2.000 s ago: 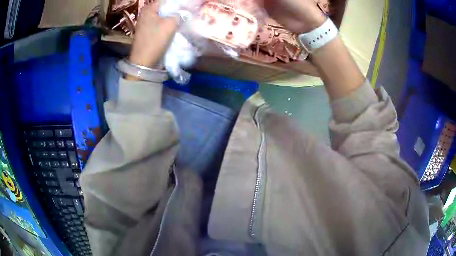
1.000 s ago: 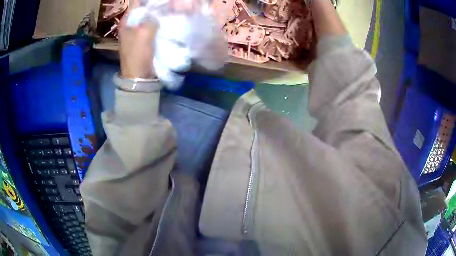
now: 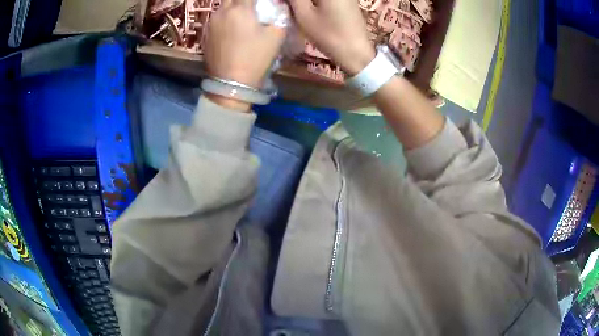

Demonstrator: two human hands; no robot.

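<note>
My left hand (image 3: 240, 46), with a bangle at the wrist, is closed on a bunched clear polybag (image 3: 271, 12) at the top of the view. My right hand (image 3: 333, 31), with a pale-strapped watch, is close beside it; its fingertips are cut off by the top edge, so what it holds cannot be told. Both hands are over the open cardboard carton (image 3: 190, 62). Pink moulded parts (image 3: 400, 33) lie heaped in the carton on both sides of the hands.
A blue frame (image 3: 113, 131) stands beside my left arm, with a keyboard (image 3: 72, 210) at its left. The carton's pale flap (image 3: 469, 52) folds out at the right. A blue crate (image 3: 545, 190) with small parts stands at the far right. My jeans-covered leg lies below the carton.
My left hand has moved right with the bag, which now looks smaller between the hands. My right hand has come back left from the carton's right side to beside my left hand.
</note>
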